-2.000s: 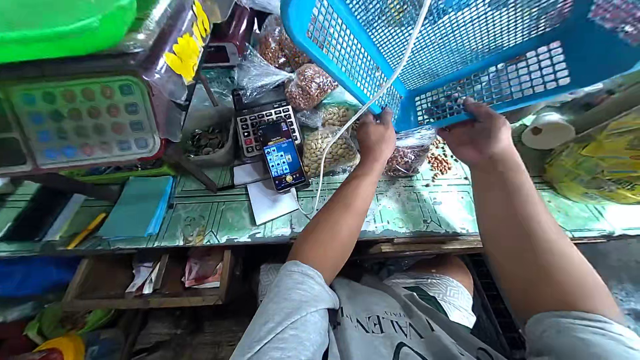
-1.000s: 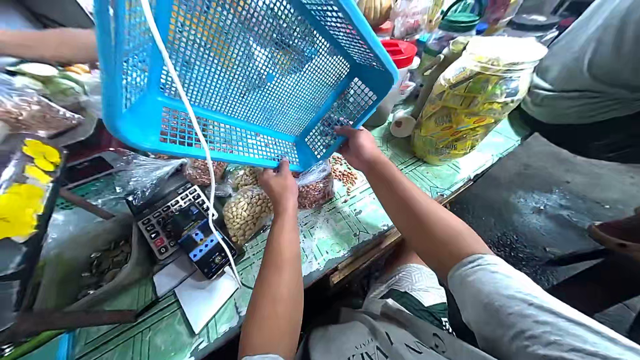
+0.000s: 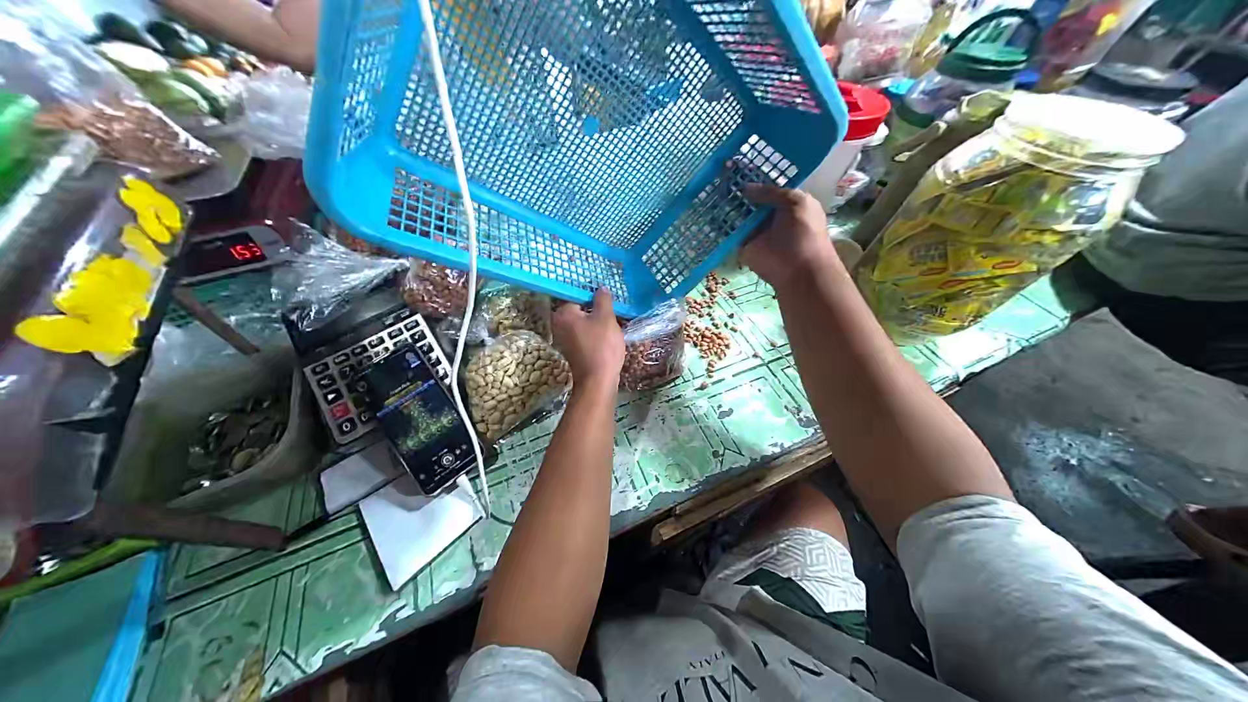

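A blue plastic mesh basket (image 3: 546,255) is tilted up over the green counter, its open side toward me. My left hand (image 3: 590,336) grips its lower edge near the corner, and my right hand (image 3: 792,229) holds the rim at the right. Beneath it, loose brown nuts (image 3: 709,336) lie scattered on the counter beside a clear bag of reddish nuts (image 3: 653,353). A bag of pale nuts (image 3: 512,380) sits left of my left hand. A white cable (image 3: 466,224) hangs in front of the basket, down to a smartphone (image 3: 419,419) resting on a calculator (image 3: 341,385).
A large jar of yellow packets (image 3: 960,244) stands at the right, near a red-lidded container (image 3: 860,117). At the left are a tub of coins (image 3: 239,439) and a digital scale display (image 3: 229,252). Another person's arm (image 3: 253,29) reaches in at upper left; a person stands at far right.
The view has swung right since two seconds ago. Both hands have stayed on the basket, which now stands more upright. The phone's screen shows a different picture.
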